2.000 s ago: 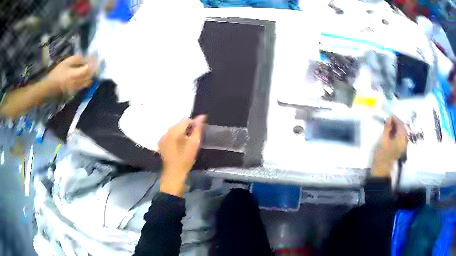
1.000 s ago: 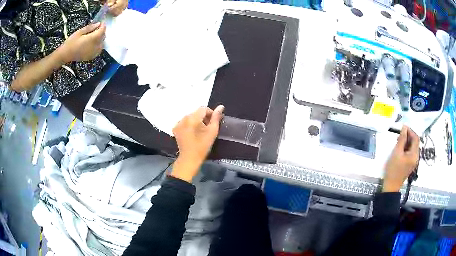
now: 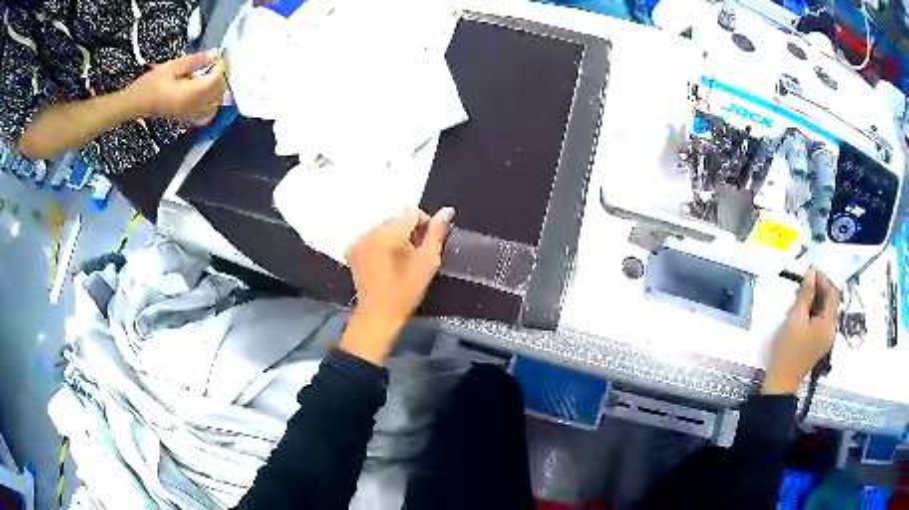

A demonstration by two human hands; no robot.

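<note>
Pale garment pieces (image 3: 369, 90) lie on the dark board (image 3: 508, 129) at upper left. My left hand (image 3: 391, 284) is at their lower edge, fingers bent and thumb and fingertip close together; whether it pinches cloth is unclear. My right hand (image 3: 802, 334) is right of the rectangular slot (image 3: 701, 287), closed on a small dark tool (image 3: 790, 275), mostly hidden by the fingers. The white overlock machine (image 3: 753, 115), with JACK lettering and a yellow sticker, stands behind; its needle area (image 3: 723, 164) holds no visible cloth.
Another person's hand (image 3: 189, 88) is at the cloth's left edge. A large pale garment heap (image 3: 199, 369) hangs left of my lap. A dark thread tangle (image 3: 852, 324) and thin dark tool (image 3: 890, 304) lie at right. A blue crate (image 3: 560, 390) is below the table.
The view has steadied and shifted, with the machine lower and further right in frame. The other person's second hand, seen one second ago, is gone. My hands keep nearly the same pose.
</note>
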